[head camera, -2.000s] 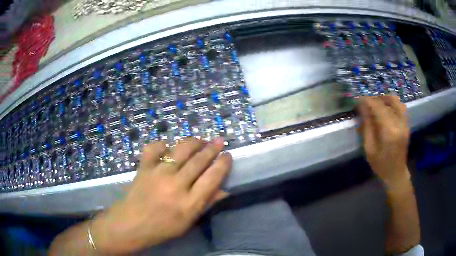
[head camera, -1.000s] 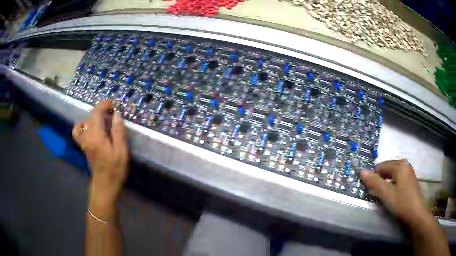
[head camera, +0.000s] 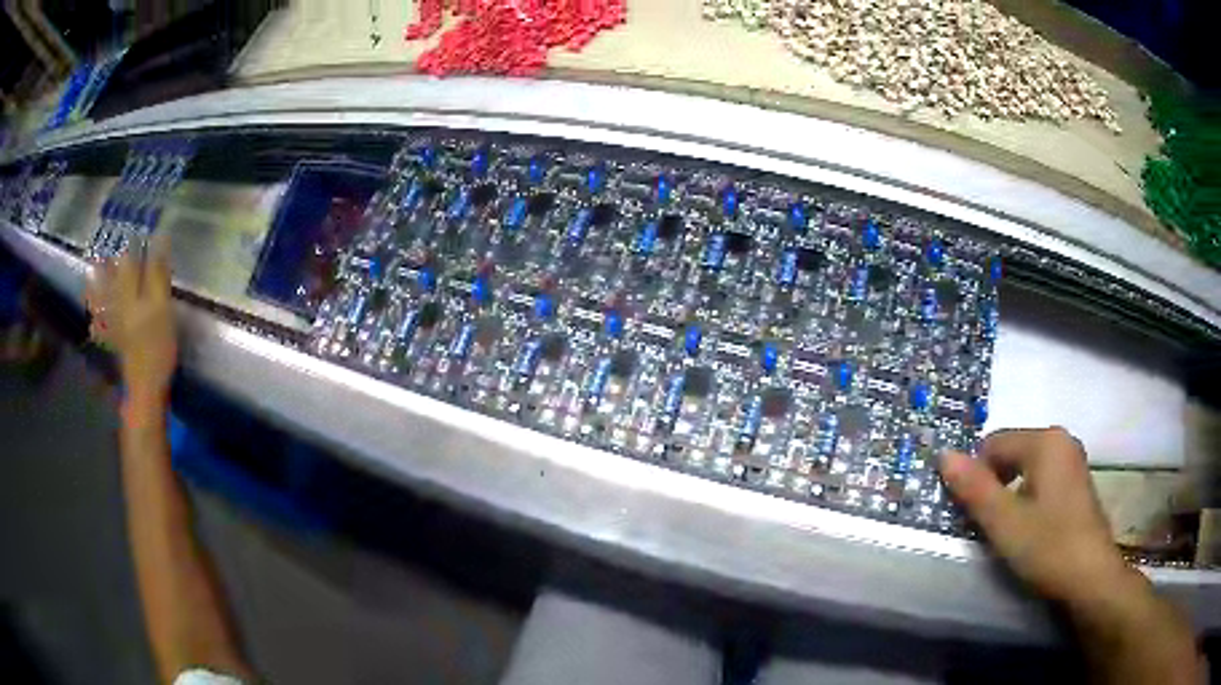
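Note:
A dark PCB panel (head camera: 643, 321), dense with blue round components and light-blue upright parts, lies between the rails. My right hand (head camera: 1038, 502) is at its front right corner, fingertips on or against the edge; whether they grip is unclear. My left hand (head camera: 134, 315) is blurred over the front rail at far left. Its fingertips are near a smaller board section (head camera: 141, 194), set apart from the long panel. I cannot tell whether the left hand holds anything.
Silvery conveyor rails (head camera: 536, 495) run along front and back. A dark blue rectangular thing (head camera: 301, 234) lies left of the panel. A white sheet (head camera: 1085, 381) shows at right. Red (head camera: 516, 30), cream (head camera: 937, 60) and green components (head camera: 1185, 174) are heaped behind the back rail.
My left hand has moved left, away from the long panel's front edge. A gap with the dark blue thing now shows beyond the panel's left end. My right hand stays at the right corner.

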